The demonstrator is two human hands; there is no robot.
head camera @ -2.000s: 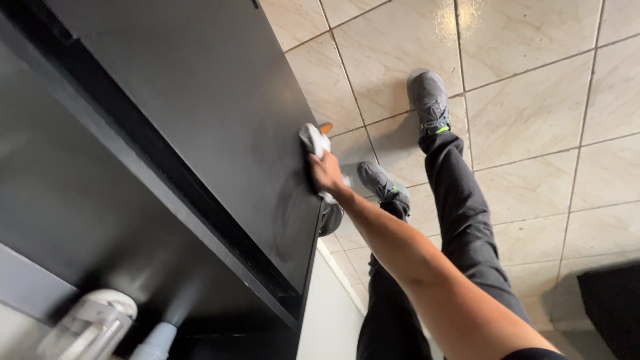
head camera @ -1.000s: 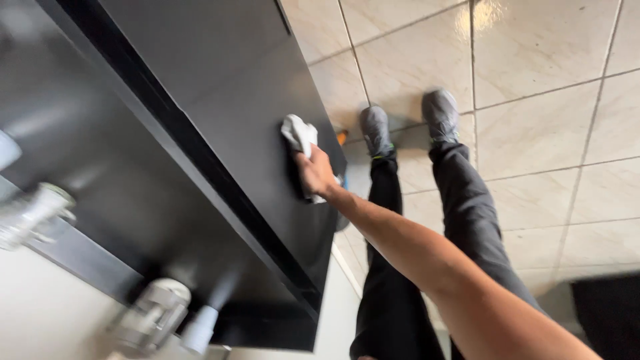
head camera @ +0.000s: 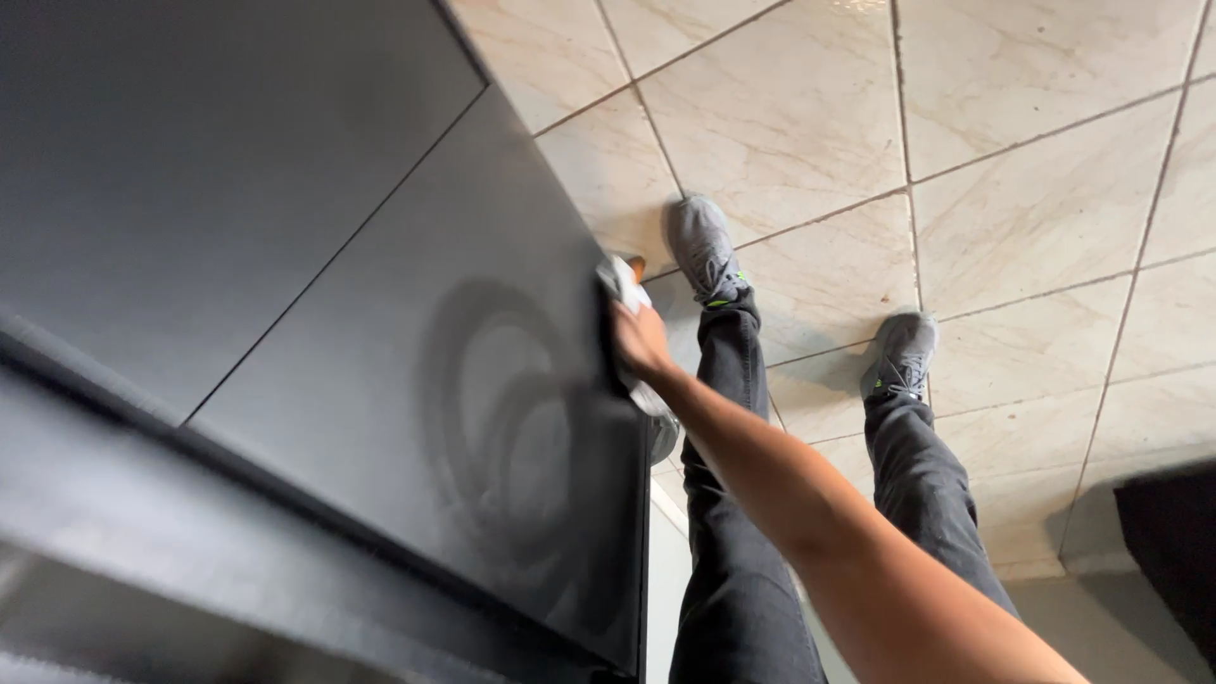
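My right hand (head camera: 641, 337) reaches in from the lower right and is closed on a white cloth (head camera: 654, 397). The cloth lies against the right edge of a black cabinet's flat panel (head camera: 313, 399). Darker, curved streaks show on the panel just left of the hand. The fingers are blurred and partly hidden by the cloth. My left hand is out of view.
Beyond the panel's edge lies a floor of pale tiles (head camera: 779, 123). My gray shoes (head camera: 701, 242) stand on it, right of the cabinet. A small orange thing (head camera: 636, 268) shows behind the cloth. A black object (head camera: 1173, 532) is at the lower right.
The hand with the cloth has moved from the panel's face to its right edge. The view has shifted; the white items seen at the lower left before are out of sight. My feet are farther apart.
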